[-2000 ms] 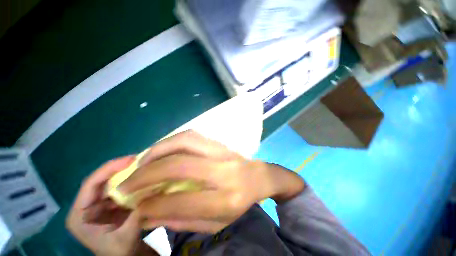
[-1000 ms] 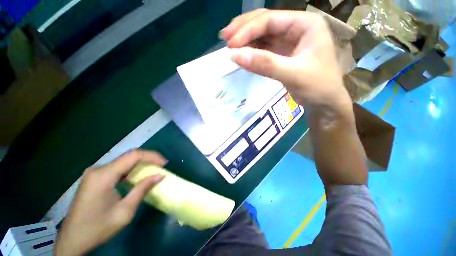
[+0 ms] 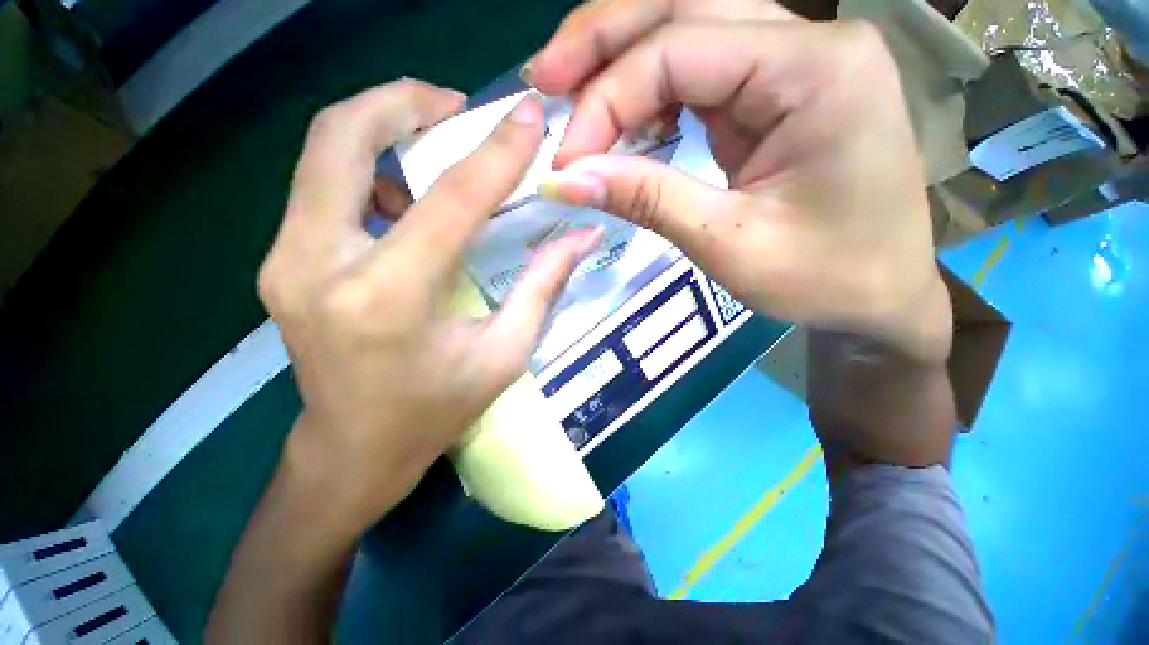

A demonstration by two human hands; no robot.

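Observation:
The white retail box (image 3: 456,148) stands on the pan of the bench scale (image 3: 630,359), partly hidden by both hands. My left hand (image 3: 397,252) is spread at the box's left side, thumb in front and fingers behind and over its top. The pale yellow label sheet (image 3: 523,466) is held under my left palm and hangs curled towards the bench edge. My right hand (image 3: 781,176) is at the box's upper edge, thumb and index tips close together. I cannot tell whether a tiny seal sticker is between them.
White boxes with dark slots (image 3: 76,586) sit at the lower left on the green bench (image 3: 214,466). A brown carton (image 3: 977,347) is beyond the bench edge, over the blue floor (image 3: 907,504). A scrap carton with crumpled brown paper (image 3: 1027,88) is at the upper right.
My left hand has moved up and right from the bench to the box, carrying the label sheet. My right hand's fingertips have lowered to the box's edge.

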